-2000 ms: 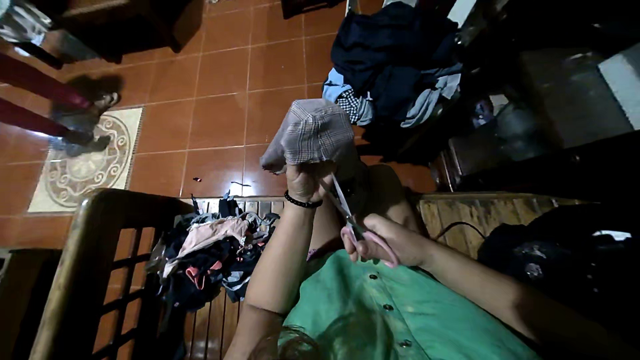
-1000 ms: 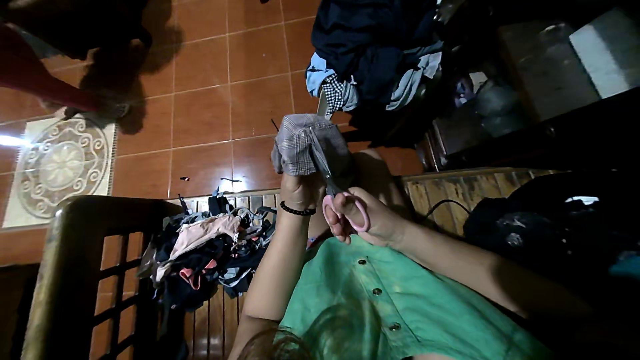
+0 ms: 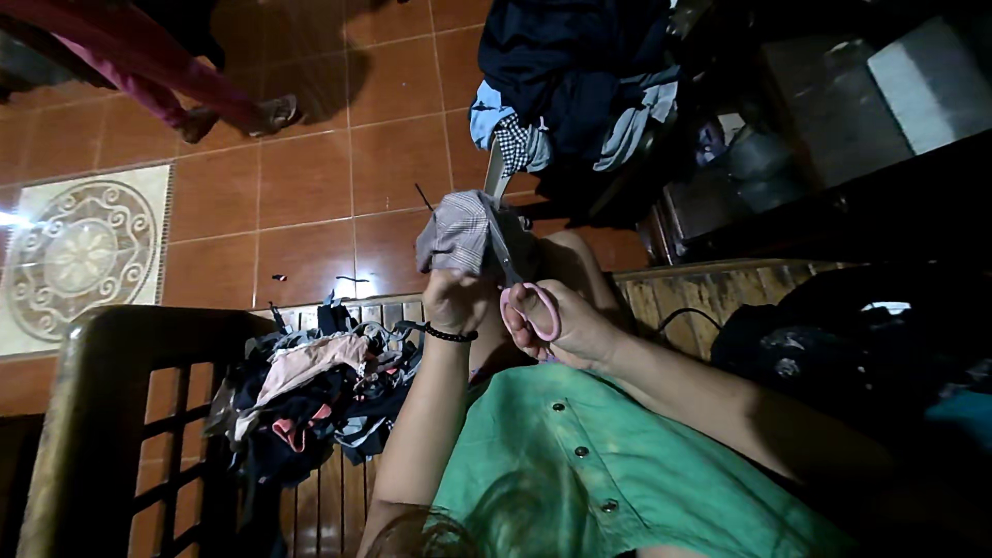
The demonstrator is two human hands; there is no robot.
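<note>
My left hand [image 3: 456, 301], with a dark beaded bracelet at its wrist, grips a grey checked cloth piece [image 3: 463, 231] that bulges above the fingers. My right hand [image 3: 559, 324] holds scissors with pink handles [image 3: 552, 311], thumb and fingers at the loops. The metal blades point up and to the left, along the right side of the cloth; whether they have cloth between them is not clear. A pale strip [image 3: 496, 177] shows just above the cloth; what it belongs to cannot be told.
Fabric scraps [image 3: 314, 364] lie heaped on the slatted wooden bench [image 3: 318, 504], beside its armrest [image 3: 93, 372]. Dark and blue clothes [image 3: 570, 77] are piled ahead. A black bag or cloth [image 3: 806, 349] is at right. A person's legs [image 3: 167, 74] stand on the tiled floor, upper left.
The scissors, lower and apart from the cloth at first, have moved up against its right side. The other person's legs have shifted. The view has turned somewhat.
</note>
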